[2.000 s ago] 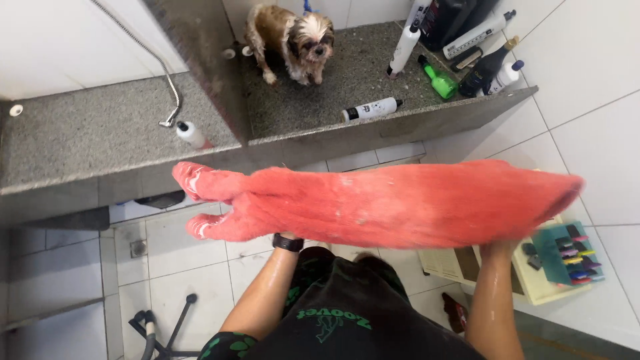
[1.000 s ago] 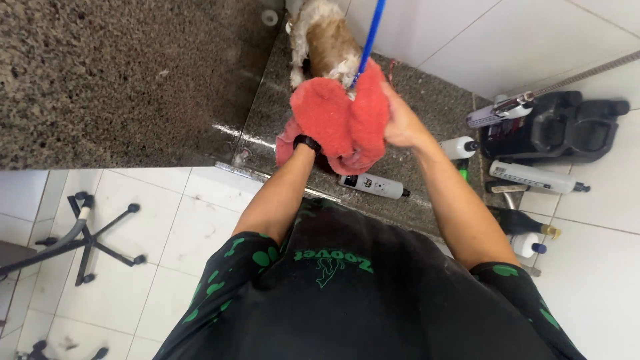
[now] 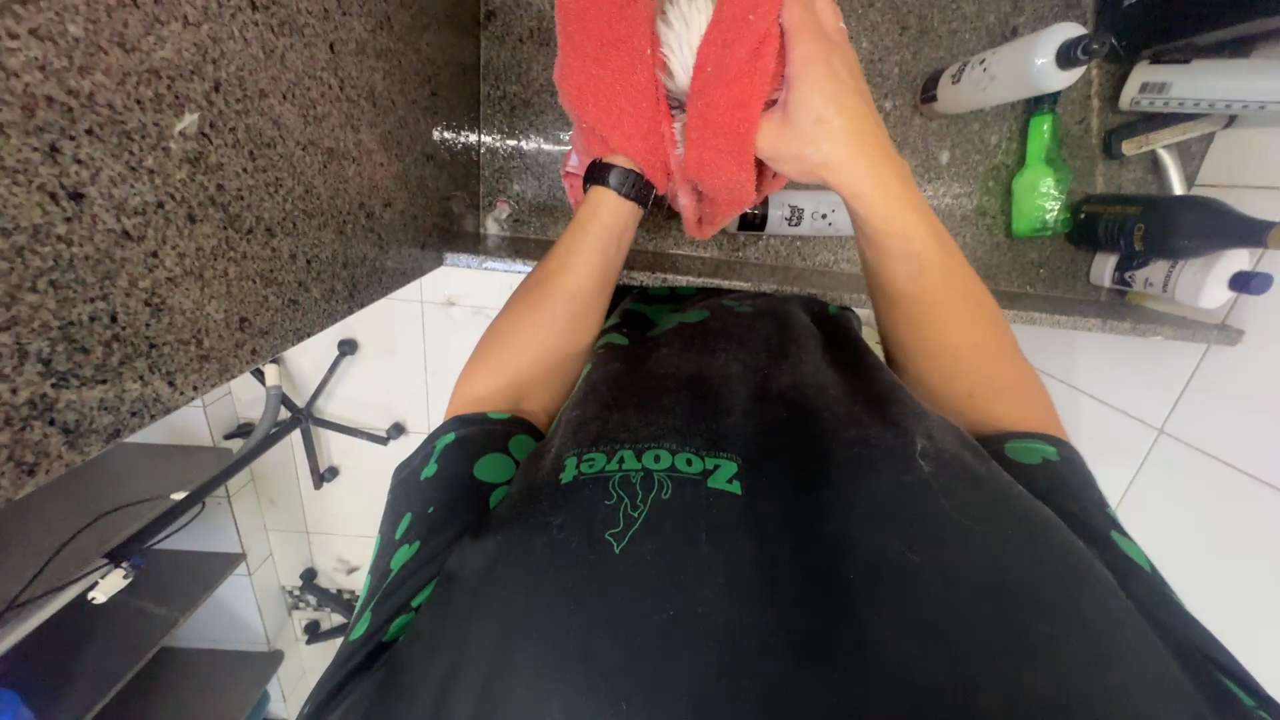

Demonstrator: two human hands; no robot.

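A red towel [image 3: 615,90] is wrapped around a small dog at the top of the head view; only a strip of the dog's white wet fur [image 3: 684,45] shows between its folds. My right hand [image 3: 815,100] presses on the towel's right side, thumb against the cloth. The left hand, below a black wristwatch, is almost wholly hidden under the towel's left side, with only a bit near the wrist [image 3: 622,162] visible. Just beneath the towel lies a white bottle with a black end [image 3: 800,214]. The dog's head is out of sight.
A granite partition [image 3: 230,150] rises at the left. On the granite counter's right side lie a white pump bottle [image 3: 1005,72], a green bottle [image 3: 1040,180], a dark bottle [image 3: 1165,226] and a white bottle with a blue cap [image 3: 1190,278]. A wheeled stand [image 3: 304,415] is on the tiled floor.
The towel was stretched out between both hands in front of the counter; then it was brought onto the dog. Now it lies around the dog's body. The view has shifted and tilted down.
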